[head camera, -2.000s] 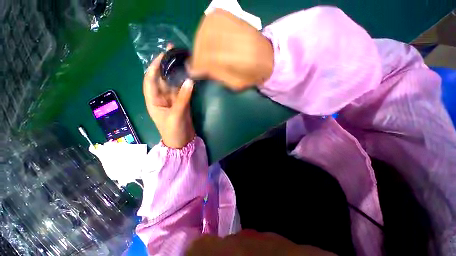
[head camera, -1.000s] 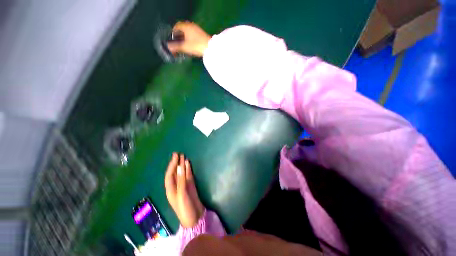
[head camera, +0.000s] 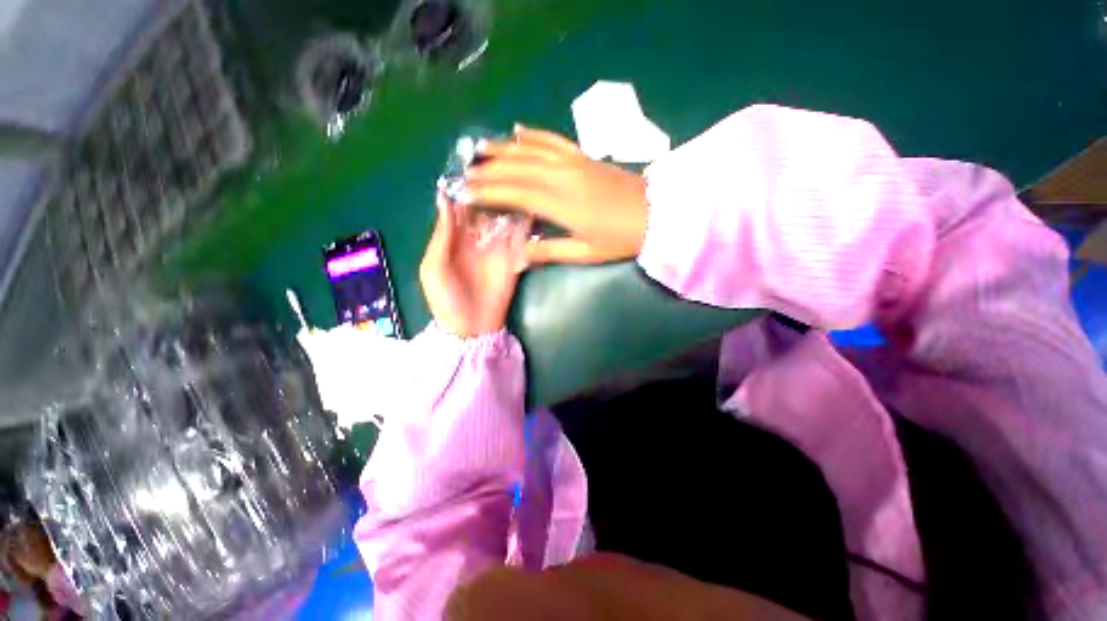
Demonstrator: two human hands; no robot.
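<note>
My left hand (head camera: 476, 273) and my right hand (head camera: 558, 194) are together over the dark green bench (head camera: 850, 73). My right hand lies on top of the left, with a shiny clear plastic bag (head camera: 466, 153) between them; its crinkled film shows at the fingertips and between the palms. Whether a case is inside is hidden by the fingers. A white wipe (head camera: 617, 121) lies on the bench just beyond my right wrist. Two bagged dark cases, one (head camera: 346, 85) at the upper left and another (head camera: 435, 27) near the top edge, lie further off.
A phone (head camera: 361, 285) with a lit screen lies left of my left hand, beside a white crumpled item (head camera: 346, 370) and a thin white stick (head camera: 297, 309). A glossy transparent pile (head camera: 182, 485) fills the lower left. A cardboard box edge (head camera: 1071, 176) shows at the right.
My right hand has come back from the far strip to meet my left hand, and plastic film is now between them. The view has shifted. The black case seen earlier in my left hand is not visible there.
</note>
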